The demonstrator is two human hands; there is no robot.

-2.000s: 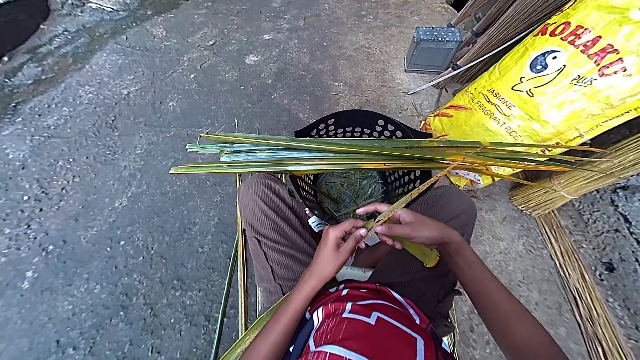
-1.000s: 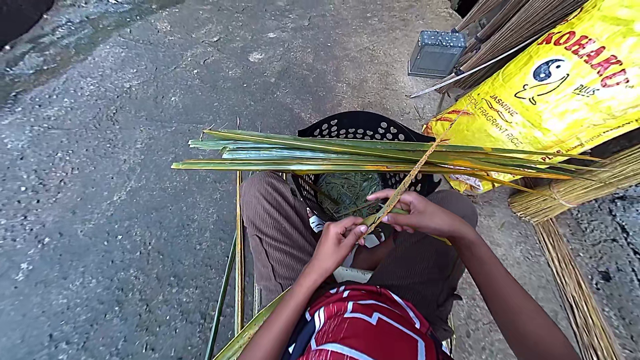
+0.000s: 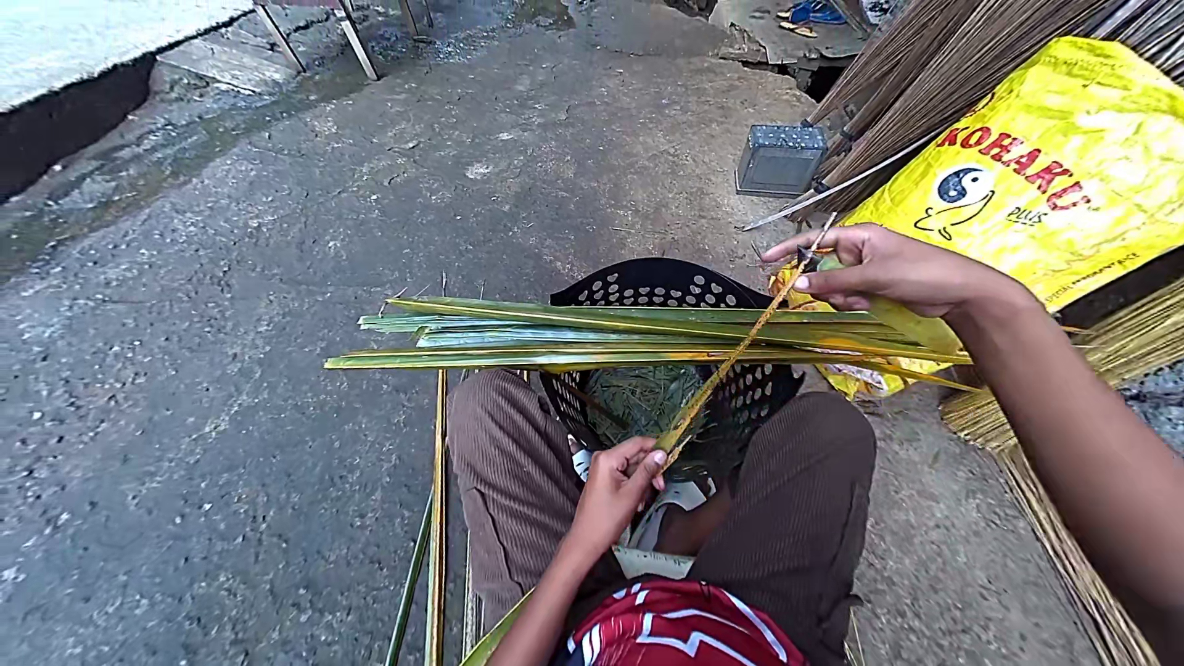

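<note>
My left hand (image 3: 622,486), between my knees, pinches the lower end of a narrow yellow-brown palm leaflet (image 3: 726,367). The leaflet slants up to the right, where its thin tip meets the fingers of my right hand (image 3: 856,268). Something small and dark, perhaps a blade, shows at those fingertips, and a yellow-green piece lies against the right palm; neither is clear. Several long green palm leaflets (image 3: 555,356) lie across a black perforated plastic basket (image 3: 647,277). Shredded green strips (image 3: 638,398) are inside the basket.
On the right, a yellow rice sack (image 3: 1045,185) lies by bundles of thin brown sticks (image 3: 943,83) and a tied straw-coloured bundle (image 3: 1147,333). A grey box (image 3: 782,159) stands on the concrete ground (image 3: 277,370). More long leaf strips (image 3: 437,536) are beside my left leg.
My right hand has moved up and to the right, away from my left hand, to the leaflet's upper end. My left hand stays low at the other end. The view has tilted up somewhat.
</note>
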